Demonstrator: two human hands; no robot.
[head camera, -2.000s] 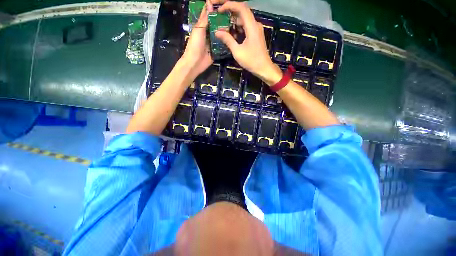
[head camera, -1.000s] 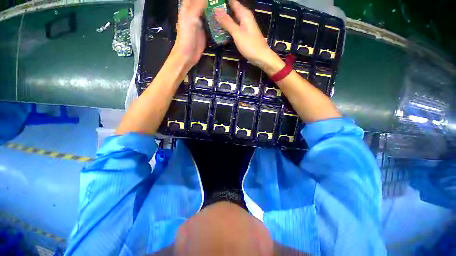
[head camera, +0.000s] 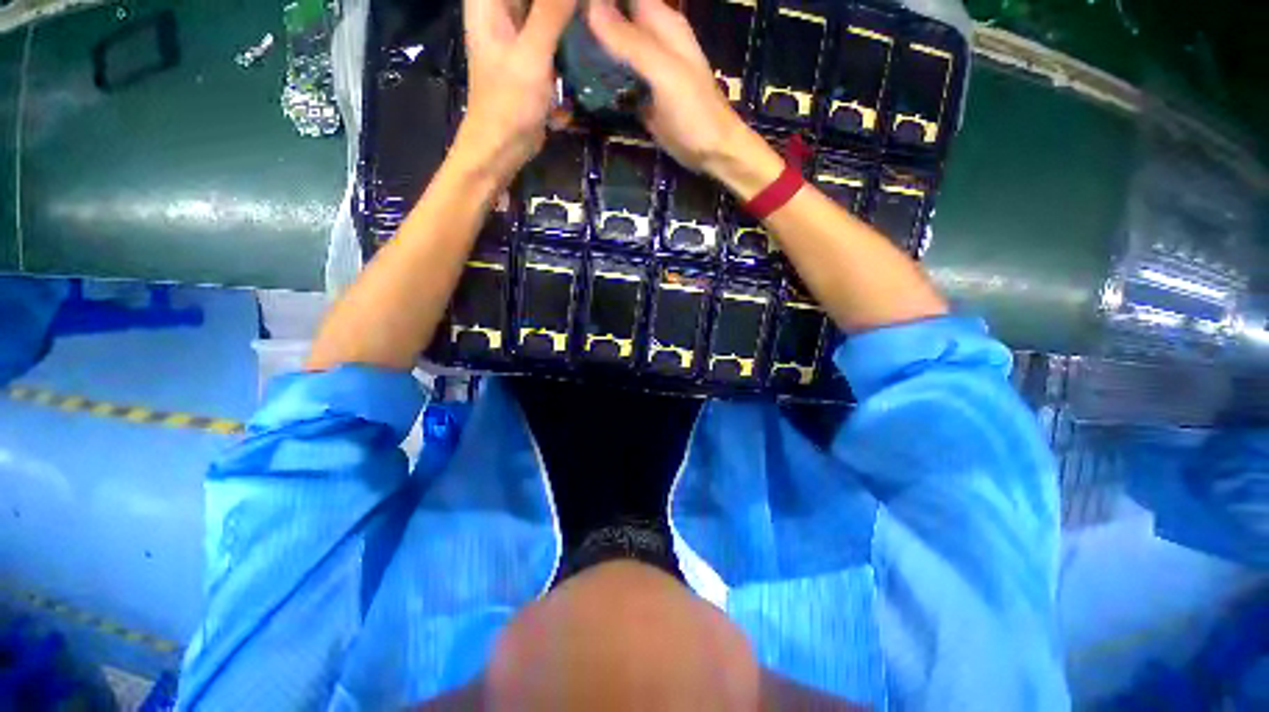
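Observation:
My left hand (head camera: 512, 77) and my right hand (head camera: 668, 77) are at the top edge of the view, over the tray, partly cut off. Between them they hold a phone unit (head camera: 600, 70), now dark grey-green and blurred; its upper end is hidden by fingers or out of view. The black blister tray (head camera: 404, 153) lies beneath, with rows of black display assemblies (head camera: 612, 306) that have gold-yellow strips. My right wrist wears a red band.
Spare green and silver boards (head camera: 309, 84) lie on the green bench (head camera: 153, 209) left of the tray. A black rectangular frame (head camera: 135, 21) lies farther left. Whitish film (head camera: 344, 153) shows along the tray's left edge. Blue floor with yellow-black tape (head camera: 125, 410) shows at lower left.
The tray and bench items have shifted left and up in the view. The green board face seen earlier between my hands now shows as a darker surface. Both hands still hold the unit.

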